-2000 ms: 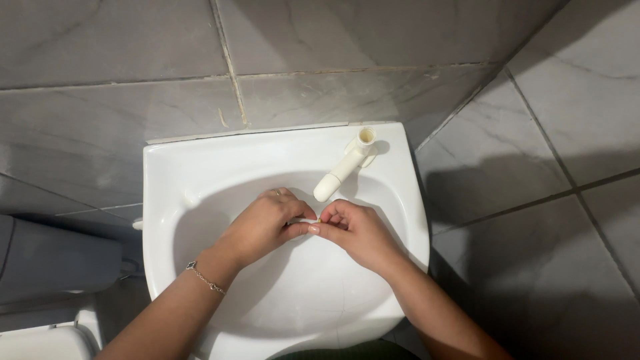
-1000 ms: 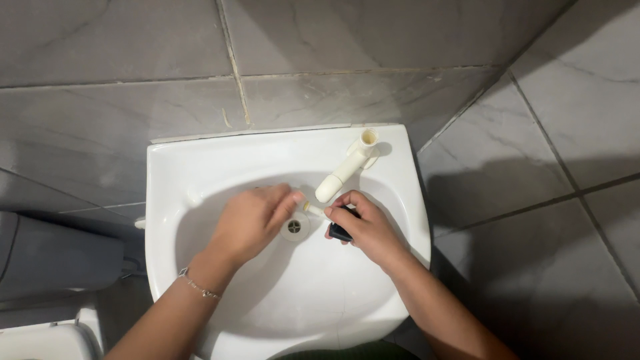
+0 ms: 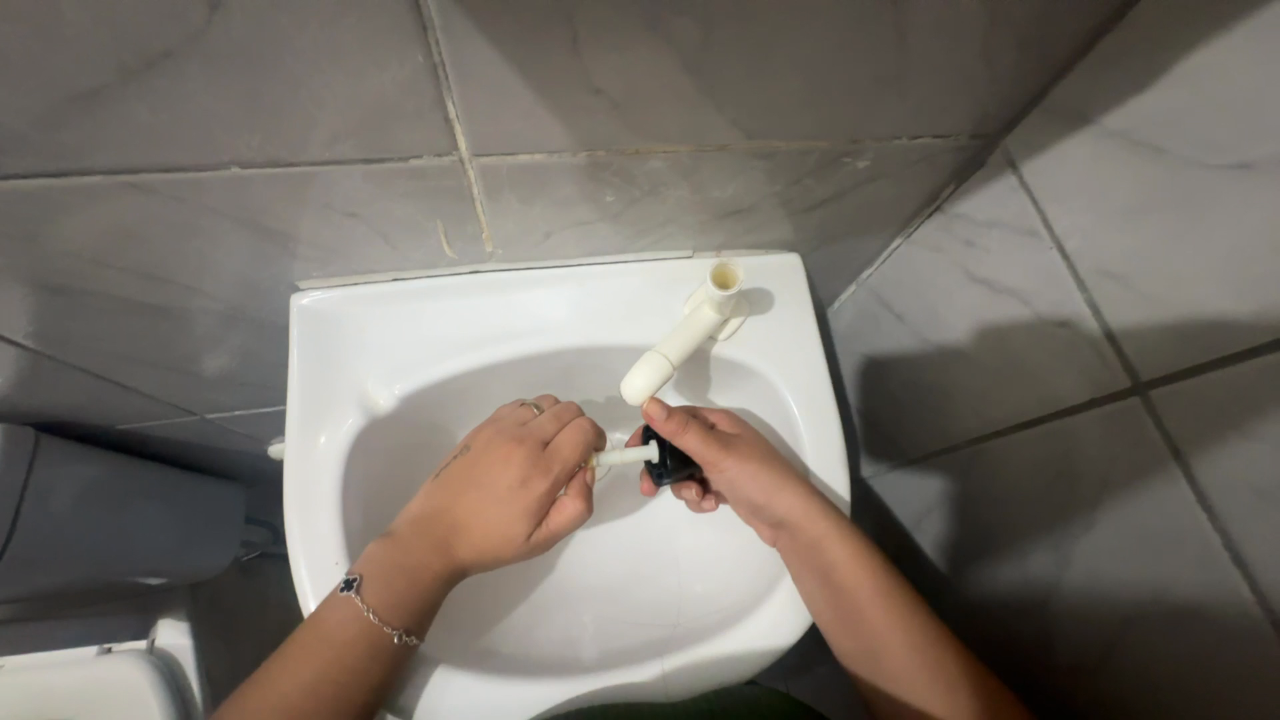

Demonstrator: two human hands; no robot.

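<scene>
Over the basin of a white ceramic sink (image 3: 640,610), my left hand (image 3: 505,480) grips one end of a thin white plastic stem (image 3: 625,456). The stem's other end meets a small black part (image 3: 668,458), which my right hand (image 3: 735,465) holds between thumb and fingers. My right thumb lies just below the spout of a cream plastic faucet (image 3: 680,345), whose upright body is open at the top. The drain is mostly hidden behind my left hand. What kind of black part it is, I cannot tell.
A tiled wall (image 3: 620,200) rises behind the sink. A grey bin-like container (image 3: 110,510) stands at the left, above part of a white toilet lid (image 3: 90,685). Large grey tiles (image 3: 1060,400) lie to the right.
Two seconds ago my hands met at a small white piece, with no black part visible. The black part then showed in my right hand. Since one second ago, my left hand has moved slightly down.
</scene>
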